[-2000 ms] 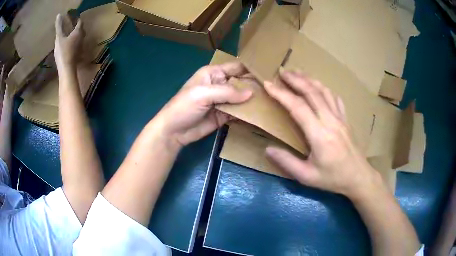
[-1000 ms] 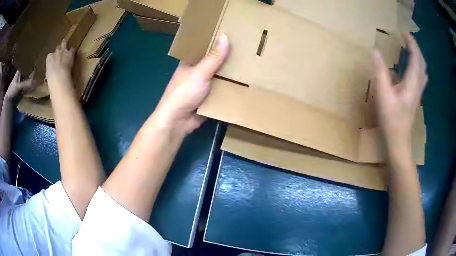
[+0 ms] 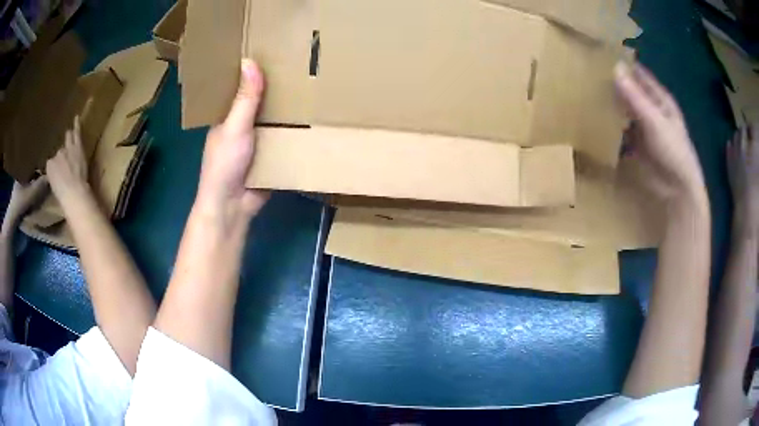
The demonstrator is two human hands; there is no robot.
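Observation:
A tan box blank (image 3: pixel 416 75) is held up in front of me, with two dark lock slots in its base panel. Its front wall (image 3: pixel 383 165) runs along the near edge, with a small corner flap (image 3: pixel 547 175) at its right end. My left hand (image 3: pixel 229 154) grips the blank's left end, thumb on top beside the side flap (image 3: pixel 215 62). My right hand (image 3: pixel 666 137) is at the right end, blurred, fingers at the edge of the right side flap; its hold cannot be made out. More flat cardboard (image 3: pixel 474 254) lies under the held blank.
Dark green tabletops (image 3: pixel 466 333) meet at a dark gap. At left, another person's hands (image 3: pixel 71 166) work on cardboard over a stack of blanks (image 3: pixel 129 175). Part of a box (image 3: pixel 169 32) shows at upper left. At the right edge are another person's arm (image 3: pixel 741 241) and cardboard (image 3: pixel 728 66).
Both my hands were folding a flap near the left end. The blank has since been opened out and moved left in my left hand. My right hand moved to the right end. The view has shifted.

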